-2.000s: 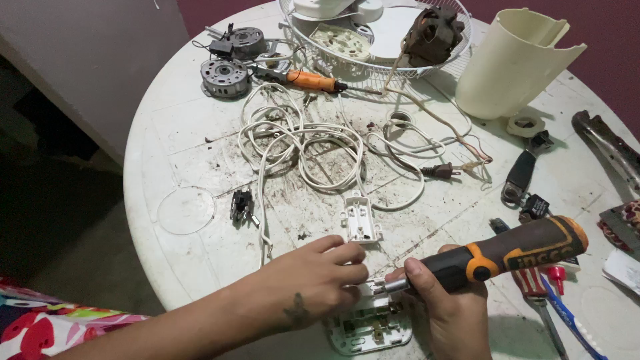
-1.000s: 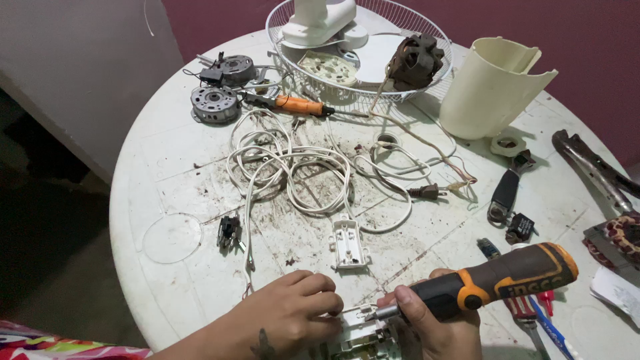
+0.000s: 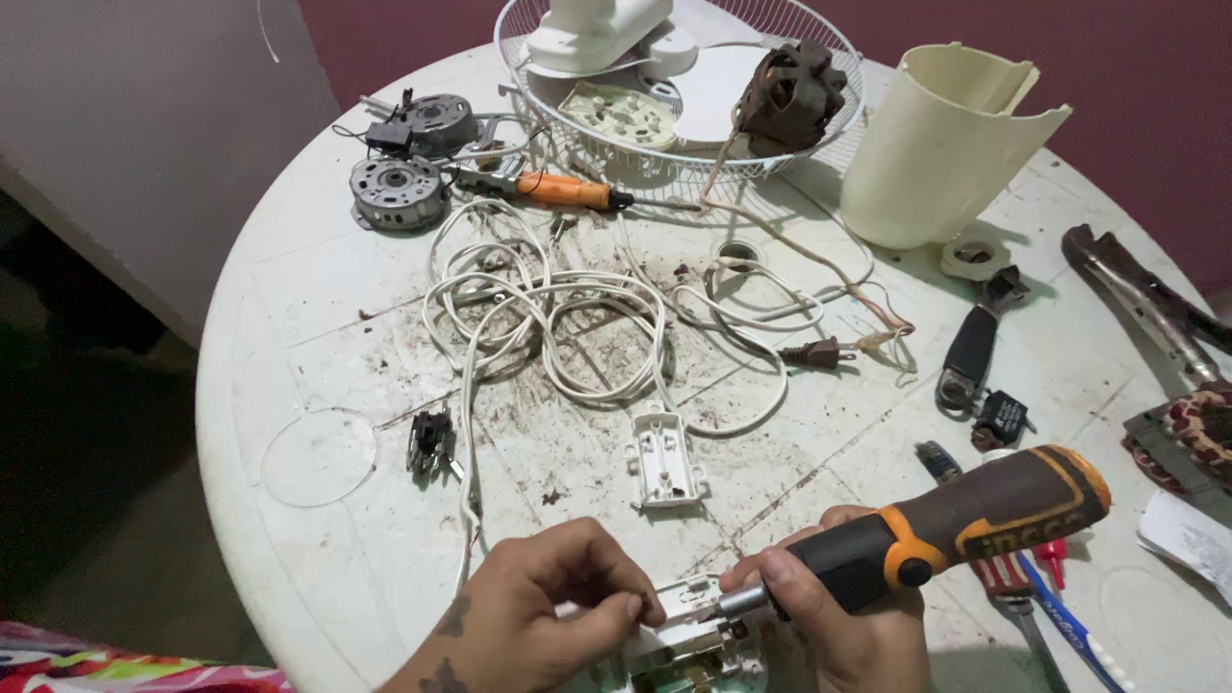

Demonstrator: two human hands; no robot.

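My right hand [image 3: 847, 597] is closed around an orange and black Ingco screwdriver [image 3: 943, 525], its metal shaft resting at an opened white plastic electrical housing [image 3: 698, 630] with metal contacts, at the bottom centre. My left hand [image 3: 558, 606] is at the left edge of that housing, thumb and forefinger pinched together; whether something small is between them cannot be seen. Just beyond the hands lies a separate white plastic housing part [image 3: 666, 462]. A coiled white power cord [image 3: 602, 337] spreads behind it, and a small black component [image 3: 430, 445] sits to the left.
A fan grille [image 3: 828, 159] holds white fan parts and a brown motor part [image 3: 791, 96]. Nearby are a cream plastic housing [image 3: 934, 154], an orange-handled screwdriver [image 3: 568, 190], metal gear-like discs [image 3: 397, 192], an adjustable wrench [image 3: 970, 351], a black capacitor [image 3: 1001, 419] and a blue toothbrush [image 3: 1068, 621].
The view has shifted slightly. Both hands stay at the opened housing, and the screwdriver remains in my right hand with its shaft at the housing.
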